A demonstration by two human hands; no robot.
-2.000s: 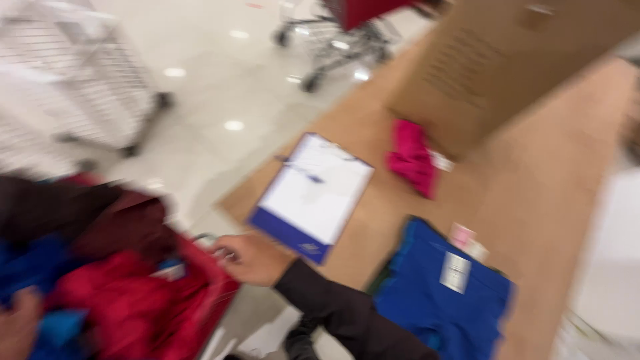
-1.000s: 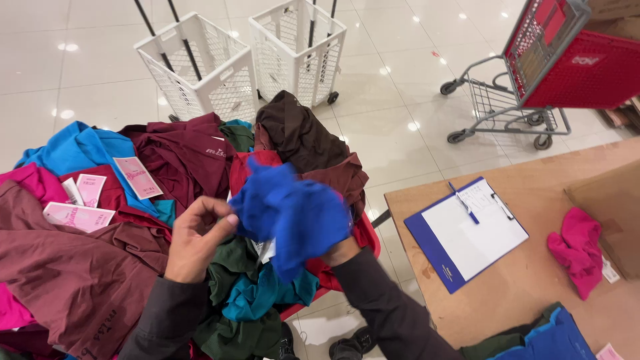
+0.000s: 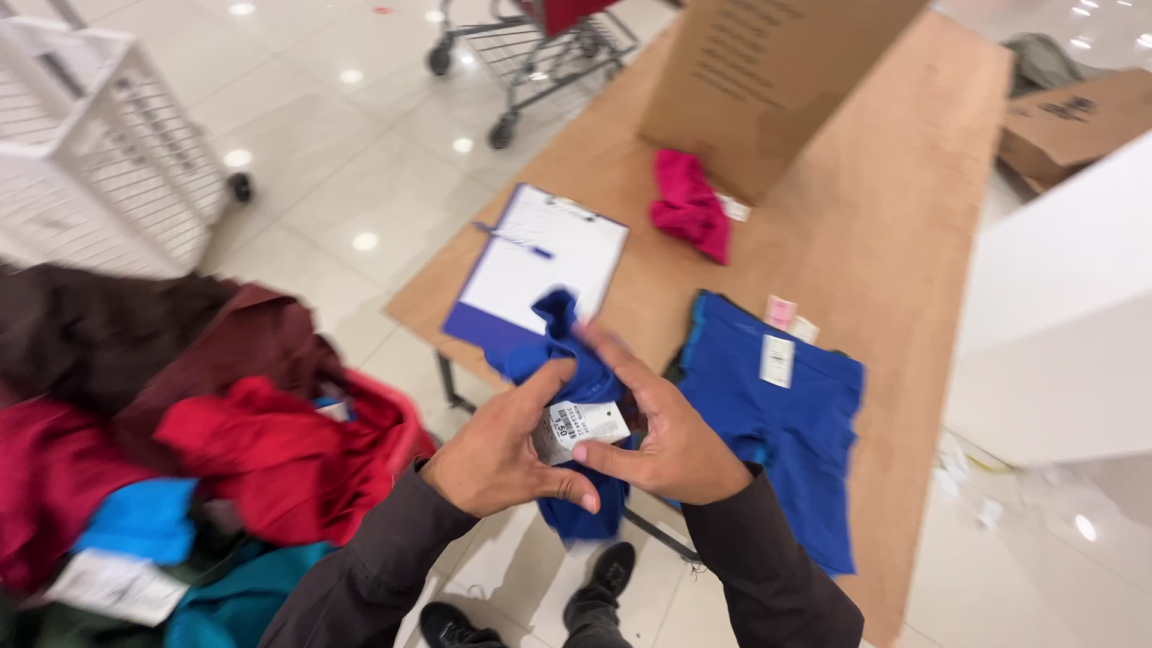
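A blue garment (image 3: 589, 378) with a white price tag (image 3: 580, 430) is held between my two hands, over the table's near left edge. My left hand (image 3: 508, 441) grips its left side, with the thumb below the tag. My right hand (image 3: 670, 427) holds the other side, its thumb at the tag and its fingers on the fabric. To the right, blue shorts (image 3: 774, 414) with tags lie flat on the wooden table, over darker and lighter blue fabric. A clipboard (image 3: 540, 261) with white paper and a pen (image 3: 517, 241) lies behind my hands. A crumpled pink garment (image 3: 688, 207) is farther back.
A cardboard box (image 3: 774, 81) stands on the wooden table (image 3: 918, 180). A red bin (image 3: 396, 432) heaped with clothes (image 3: 252, 450) is at left, near a white wheeled basket (image 3: 108, 162). A shopping cart (image 3: 540, 54) stands beyond; a white column (image 3: 1062, 306) is at right.
The blue garment was above the clothes heap a second ago; both hands have moved it right, to the table's edge. The view has swung right.
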